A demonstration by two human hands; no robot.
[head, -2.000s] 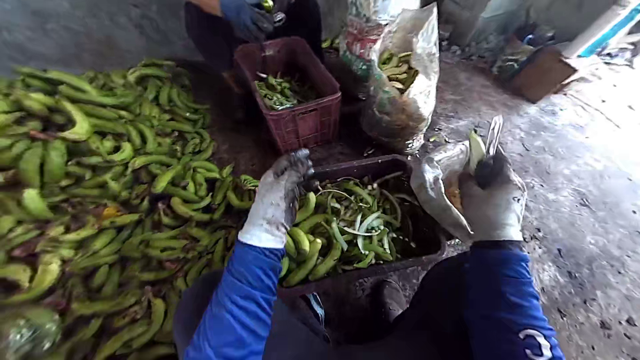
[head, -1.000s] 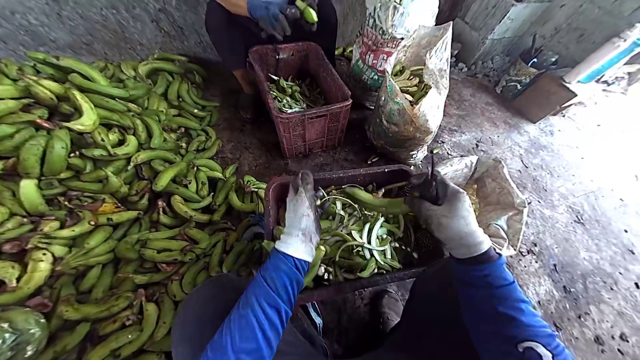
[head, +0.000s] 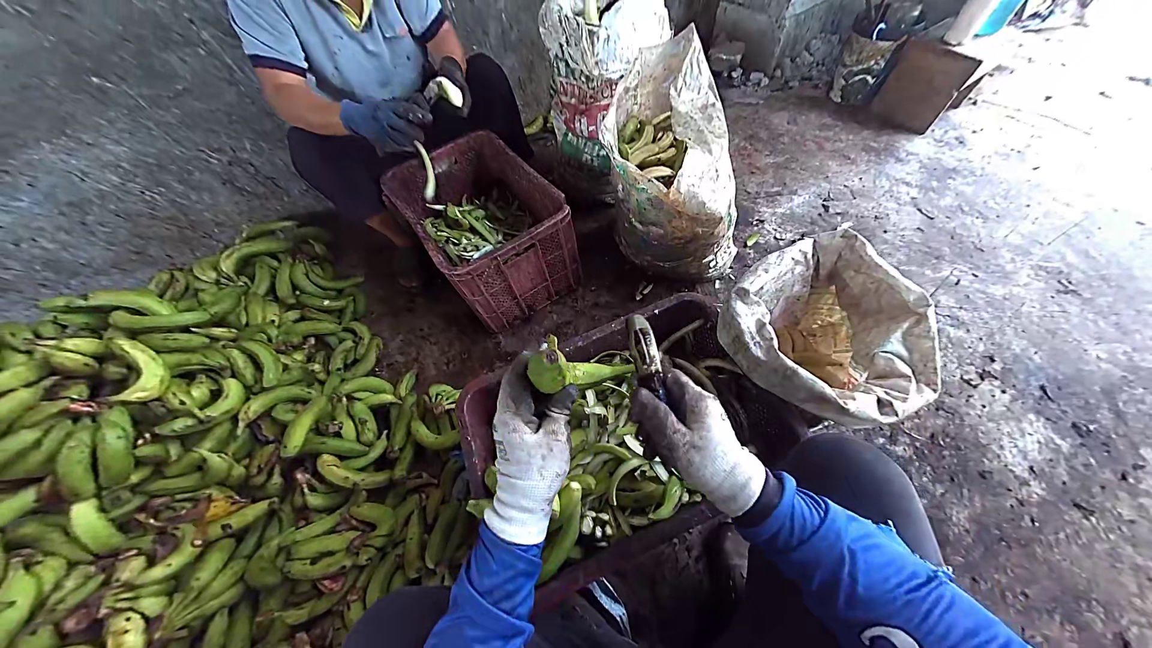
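Note:
My left hand (head: 533, 441), in a dirty white glove, grips a green plantain (head: 580, 372) that points to the right above a dark red plastic crate (head: 621, 558). A peeler-like tool (head: 644, 346) with a metal loop head is in my gloved right hand (head: 697, 436), close by the plantain's far end. Below both hands, strips of green peel (head: 621, 459) and some whole plantains (head: 565, 531) lie in the crate. An open woven sack (head: 747, 333) with yellowish-brown contents stands right of the crate.
A large heap of green plantains (head: 216, 396) covers the floor at left. Opposite me a person (head: 360, 72) in gloves holds a peeled plantain over a red crate (head: 531, 270) with peels. Sacks (head: 675, 225) stand beside it. A cardboard box (head: 922, 85) sits farther back.
My right hand has come from over the sack at right to the crate. A plantain is now in my left hand, which appeared empty two seconds ago. The view has tilted up.

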